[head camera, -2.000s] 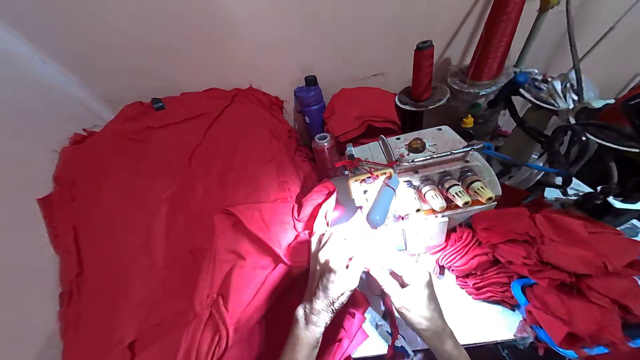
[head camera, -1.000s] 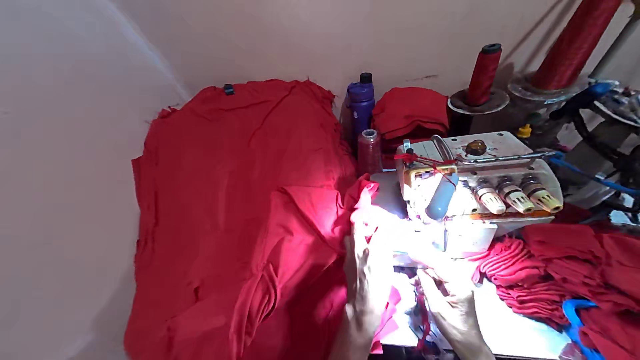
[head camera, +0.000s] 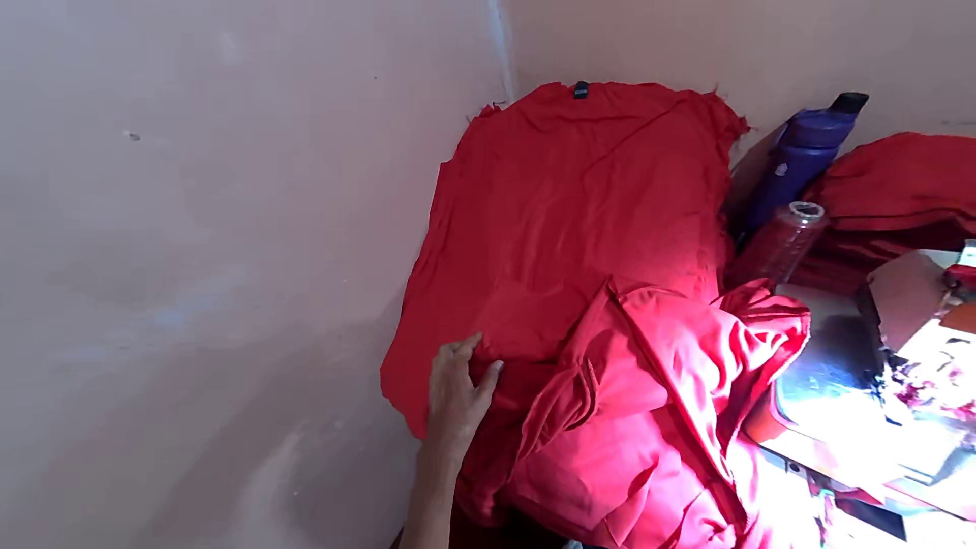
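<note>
My left hand (head camera: 457, 389) lies at the lower left edge of a wide pile of red fabric pieces (head camera: 579, 206), its thumb and fingers apart. Whether the fingertips rest on the cloth or hover just over it is hard to tell. To the right of the hand a loose, bunched red garment piece (head camera: 648, 389) drapes over the pile and reaches the sewing machine (head camera: 831, 404), whose bed is brightly lit. A small dark label (head camera: 581, 90) shows at the pile's top edge. My right hand is out of the frame.
Behind the machine stand a purple bottle (head camera: 804, 152) with a black cap and a cone of dark red thread (head camera: 785, 240). More folded red fabric (head camera: 900, 179) sits at the right against the wall. A bare wall (head camera: 213, 267) closes off the left side.
My left hand has left the lit machine area and moved left to the fabric pile. My right hand, earlier at the machine, has gone out of view. The view has swung left.
</note>
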